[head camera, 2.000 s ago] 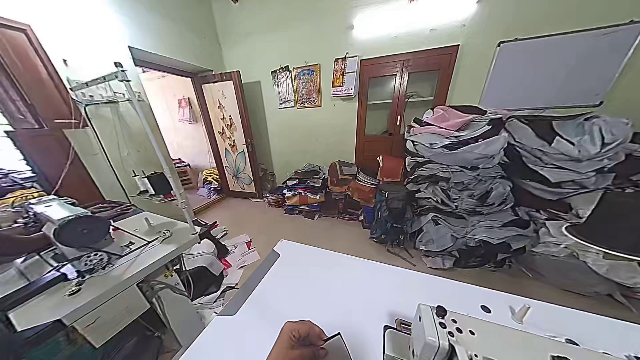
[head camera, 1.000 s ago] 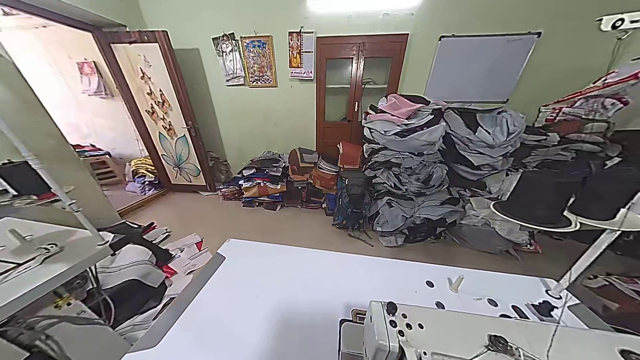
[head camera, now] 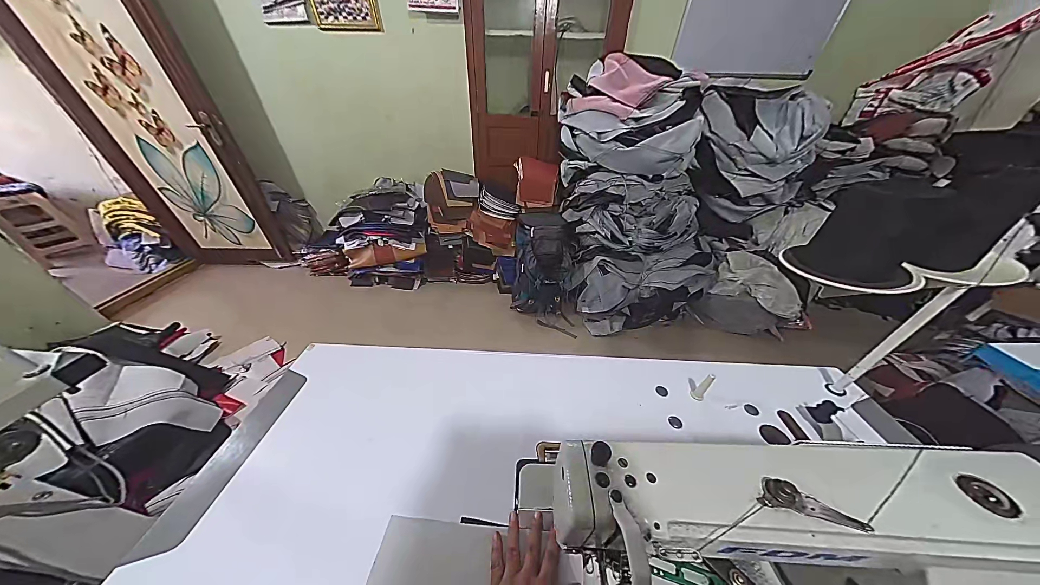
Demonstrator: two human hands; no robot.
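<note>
My left hand (head camera: 524, 554) is at the bottom edge of the view, palm down with fingers slightly spread, resting on a flat light grey sheet (head camera: 431, 552). Its fingertips lie just left of the head of a white sewing machine (head camera: 780, 496), near the needle area, which is partly hidden. A short dark strip (head camera: 481, 521) shows at the sheet's upper edge. The machine stands on a white sewing table (head camera: 366, 439). My right hand is not in view.
A thread stand (head camera: 902, 333) with black cones rises at the table's right. Left of the table lie cut white, black and red pieces (head camera: 138, 398). Beyond it, grey fabric stacks (head camera: 634, 203), a backpack (head camera: 543, 264) and piled brown and dark pieces (head camera: 382, 236) line the wall.
Two seconds ago my left hand gripped a small piece above the table; one second ago no hand showed. Now it rests on the grey sheet beside the machine head. The view has turned right and down.
</note>
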